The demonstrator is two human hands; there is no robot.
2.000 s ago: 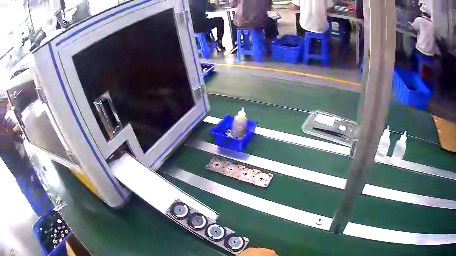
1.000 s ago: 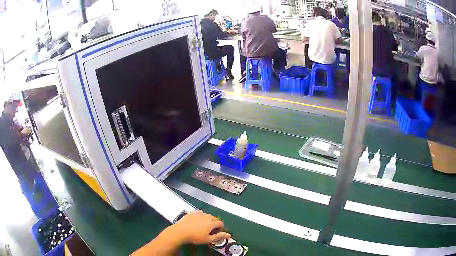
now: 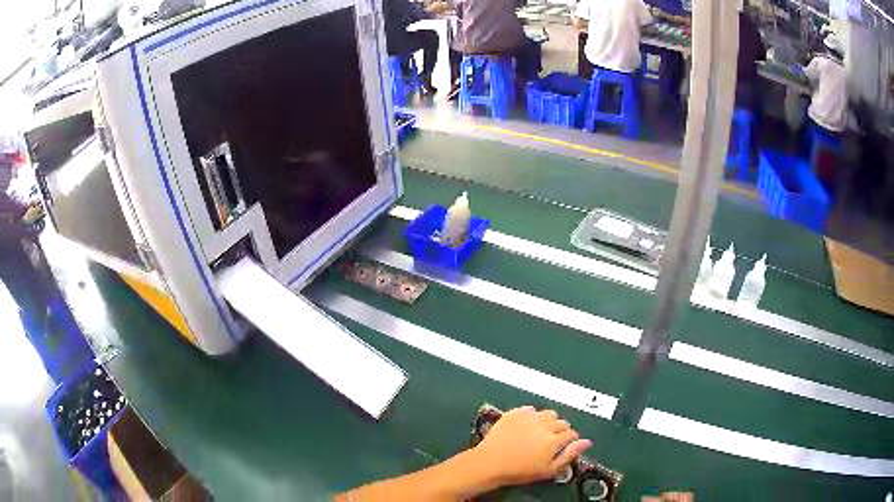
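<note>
My left hand (image 3: pixel 529 446) reaches in from the bottom left and is closed over the middle of a four-position fixture (image 3: pixel 613 478). Round black parts with pale centres show at both ends of the fixture; the middle is hidden by the hand. Only a small piece of my right hand (image 3: pixel 669 497) shows at the bottom edge, right of the fixture; its fingers cannot be made out. The white loading tray (image 3: pixel 314 338) slopes out of the machine with no discs on it. A second fixture (image 3: pixel 382 279) lies on the green mat near the machine.
The enclosed machine (image 3: pixel 274 137) stands at left. A blue bin (image 3: pixel 446 243) holds a bottle. An upright metal post (image 3: pixel 686 196) stands at right, with a clear tray (image 3: pixel 618 237) and white bottles (image 3: pixel 750 282) around it. A blue crate (image 3: pixel 88 417) of parts is at lower left. People sit beyond.
The loaded fixture has left the tray's outer end and moved right over the mat with my left hand on it. A bit of my right hand now shows. The view has shifted.
</note>
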